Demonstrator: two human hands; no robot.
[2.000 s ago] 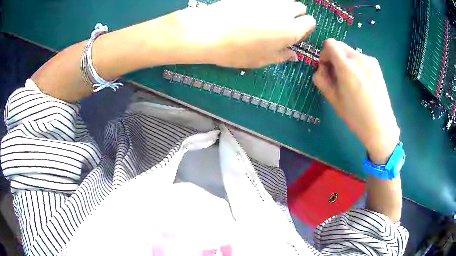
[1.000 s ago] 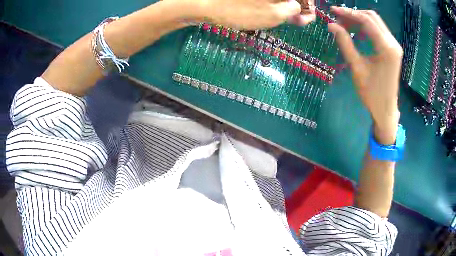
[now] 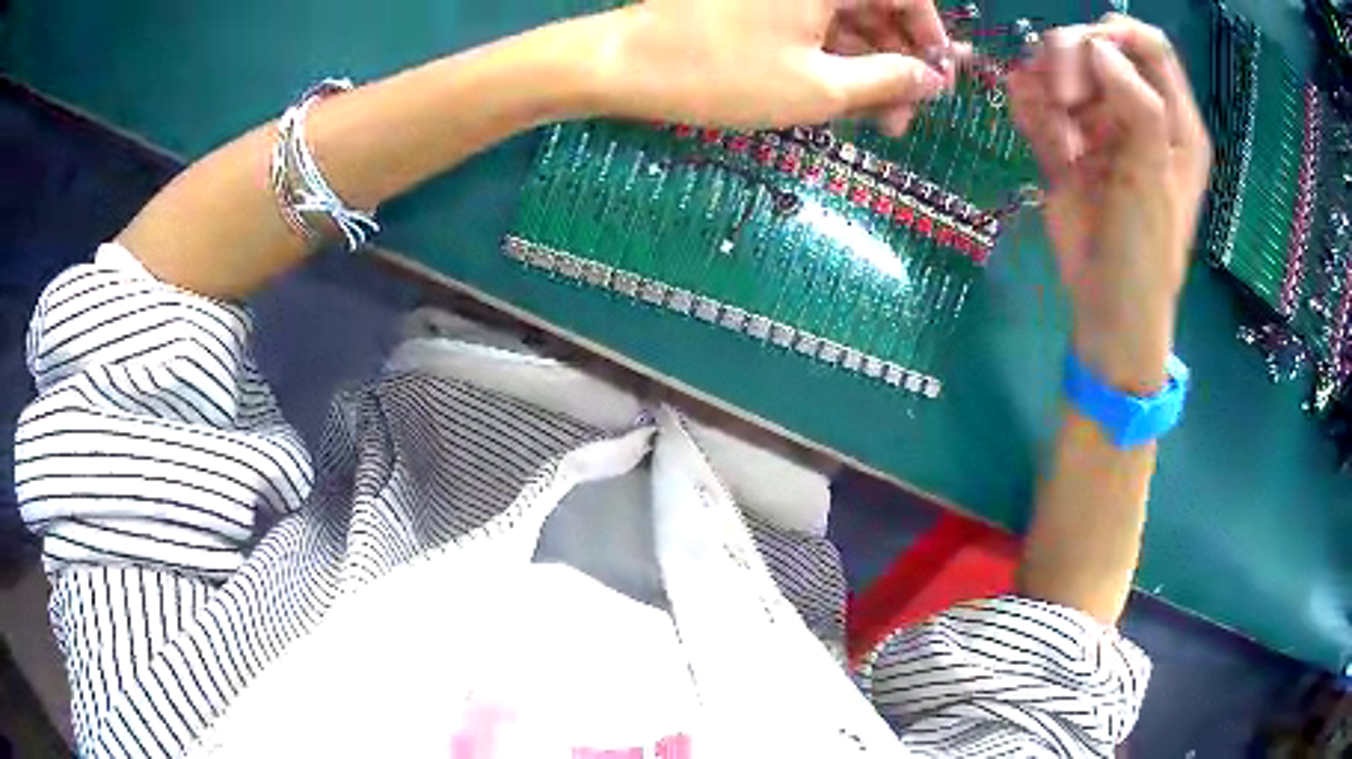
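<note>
A green circuit board panel (image 3: pixel 712 237) of narrow strips lies at the table's front edge. Silver board parts (image 3: pixel 712 309) line its near edge. Red board parts (image 3: pixel 905 220) run across its upper part. My left hand (image 3: pixel 771 63) is above the panel's far side, thumb and finger pinched on a tiny silver wired capsule (image 3: pixel 946 57). My right hand (image 3: pixel 1112 126) is just right of it, fingers curled; what it holds is too small and blurred to tell. My left hand and forearm hide part of the panel's far side.
Stacked PCB panels (image 3: pixel 1278 178) stand at the far right. A dark tangled heap (image 3: pixel 1293 356) lies below them. Something red (image 3: pixel 942 575) shows below the table's front edge. The green tabletop (image 3: pixel 1186 519) extends to the right.
My right hand's fingers, spread apart a second ago, are now curled in close to my left fingertips. Both hands have moved off the panel's red rows, where they worked two seconds ago.
</note>
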